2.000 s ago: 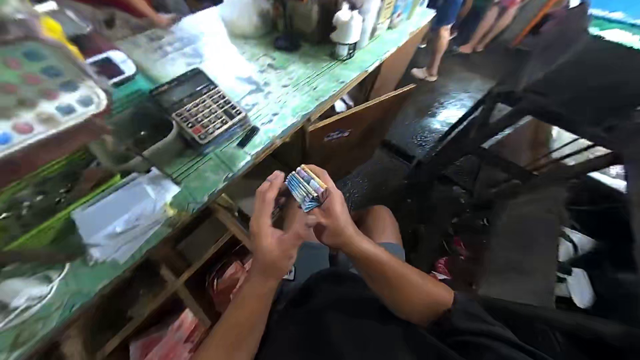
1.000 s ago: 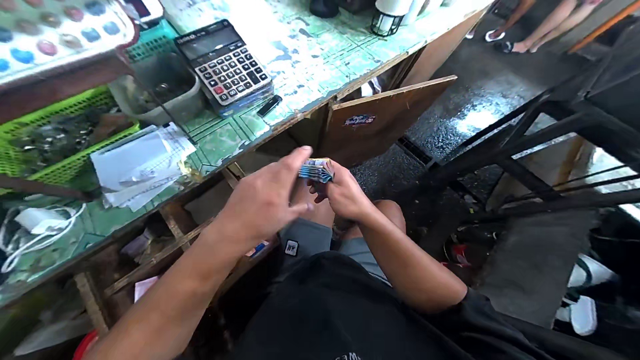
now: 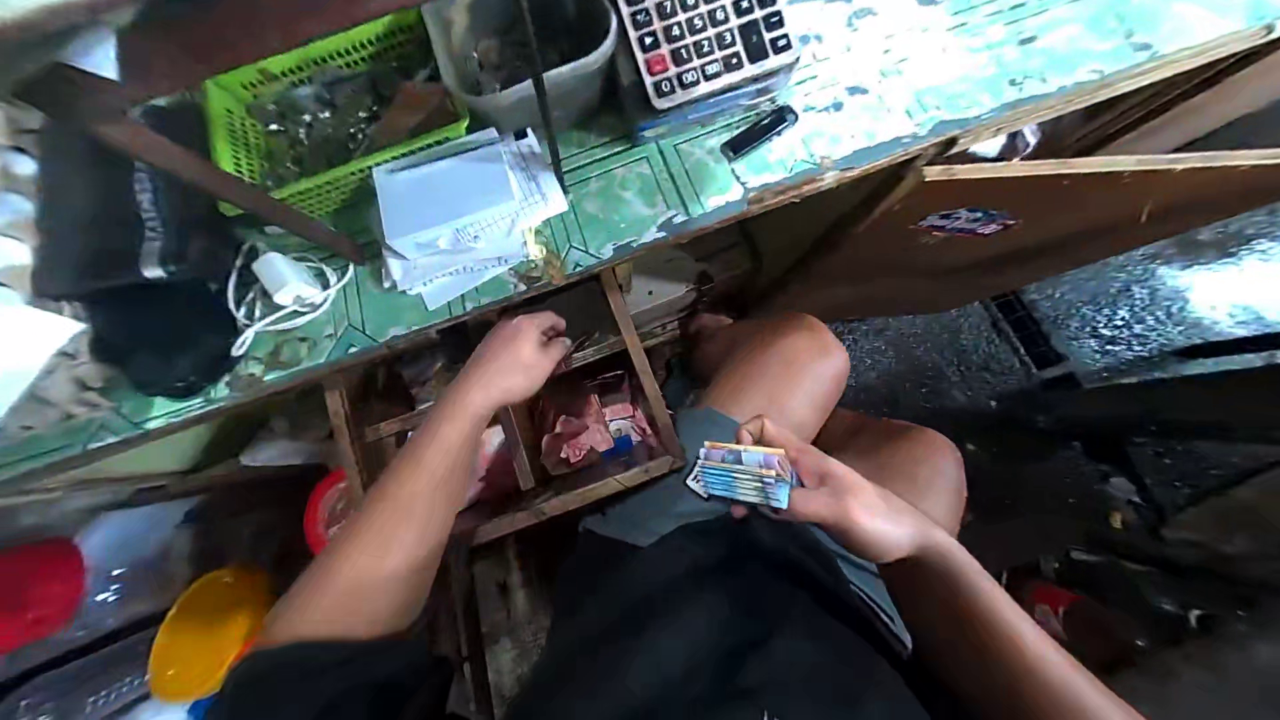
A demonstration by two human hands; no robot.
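Observation:
My right hand (image 3: pixel 850 495) holds a folded stack of banknotes (image 3: pixel 745 472) above my lap, its edges fanned. My left hand (image 3: pixel 520 355) is over an open wooden drawer (image 3: pixel 575 492) below the counter edge, fingers curled. Something thin and dark shows at its fingertips; I cannot tell whether the hand grips it. Reddish banknotes (image 3: pixel 583 435) lie in a drawer compartment just below that hand.
On the green counter (image 3: pixel 620 200) are a calculator (image 3: pixel 705 45), a small black object (image 3: pixel 760 133), papers (image 3: pixel 460 200), a green basket (image 3: pixel 340 120), a grey bin (image 3: pixel 530 60) and a white charger with cable (image 3: pixel 288 280). A wooden panel (image 3: pixel 1050 225) juts out at right.
My left hand has left the banknote stack and moved left to the drawer. The right hand still holds the stack. The view has shifted left and down.

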